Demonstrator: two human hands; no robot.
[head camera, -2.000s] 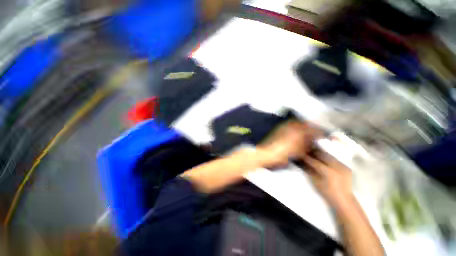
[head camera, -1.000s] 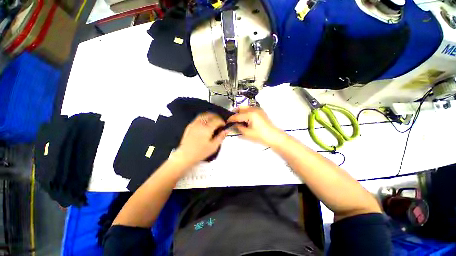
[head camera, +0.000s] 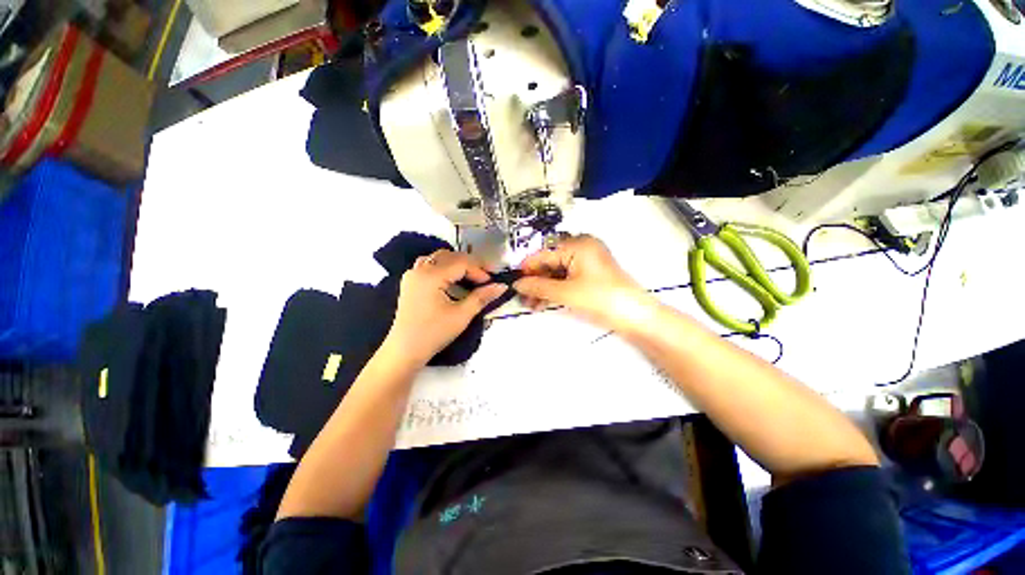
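A black fabric piece with a small yellow sticker lies on the white table, reaching from the left to under my hands. My left hand pinches its edge between thumb and fingers. My right hand pinches the same edge, the fingertips of both hands nearly meeting just in front of the needle area of the cream sewing machine head. The fingers partly hide the folded edge. Whether the fabric is under the presser foot cannot be told.
A stack of black panels lies at the left table edge. More black pieces lie left of the machine head. Lime-handled scissors and a dark thread lie to the right. Blue bins stand left. A dark red mug stands below right.
Since one second ago the view has shifted slightly. Both hands remain at the fabric edge in front of the needle, with the fingertips now pinching it closer together.
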